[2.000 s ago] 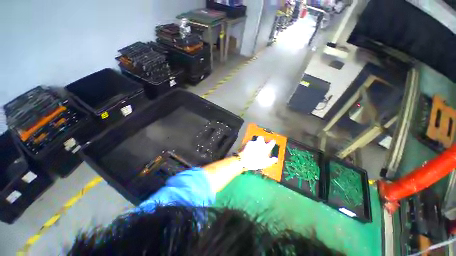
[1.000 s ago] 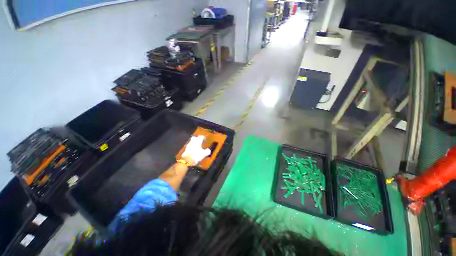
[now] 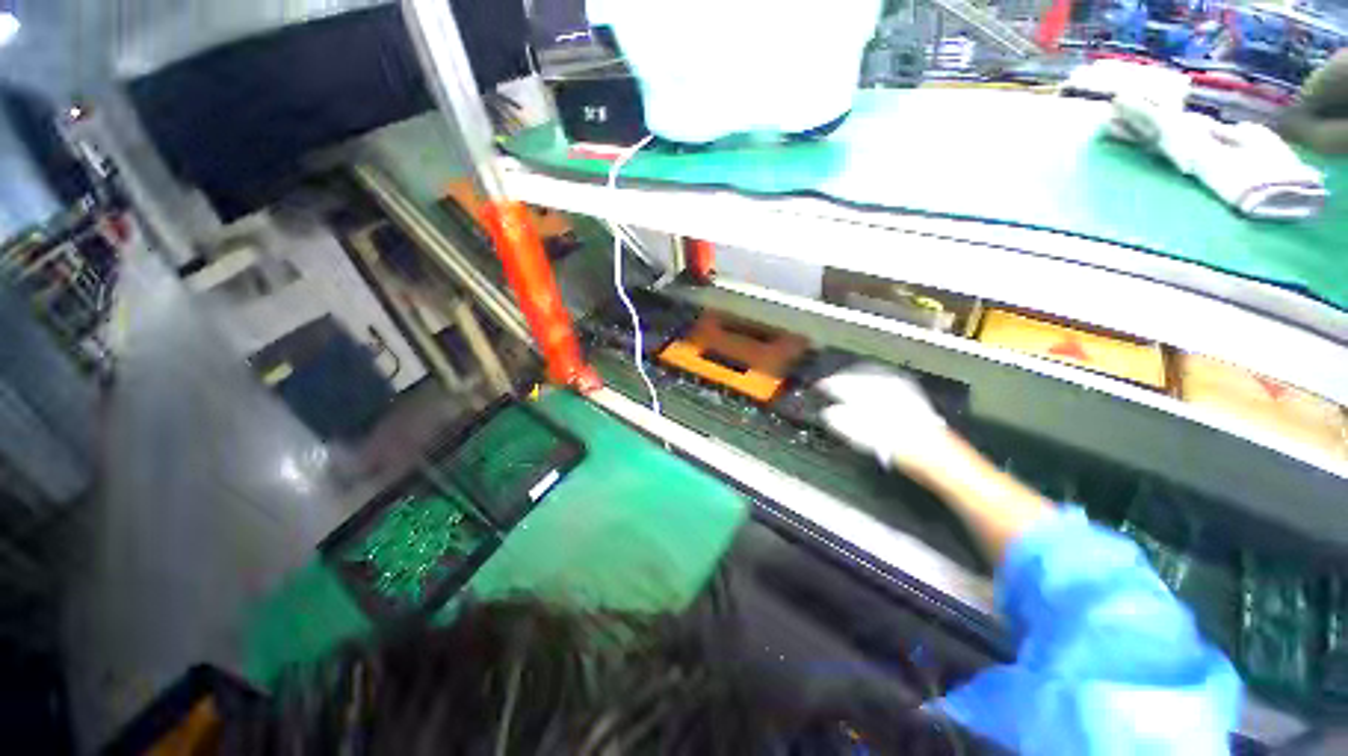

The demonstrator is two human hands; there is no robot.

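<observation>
My right hand (image 3: pixel 884 417), white-gloved with a blue sleeve, reaches over the conveyor lane from the right. Its blurred fingers are at a black carrier (image 3: pixel 806 396); whether they grip it cannot be told. An orange cover plate (image 3: pixel 732 355) with dark slots lies on the lane just left of the hand. My left hand is not in view.
Two black trays (image 3: pixel 560 476) of green strips stand on the green table (image 3: pixel 636 510). A red-orange post (image 3: pixel 535 288) and hanging white cable (image 3: pixel 636 318) are at the lane. Gloves (image 3: pixel 1234 163) lie on the upper bench (image 3: pixel 991 163). Orange plates (image 3: pixel 1072 347) are under it.
The view has swung right, from the large black crate to the conveyor. My left hand, which was setting an orange plate into the crate, has left the picture. My right hand has appeared.
</observation>
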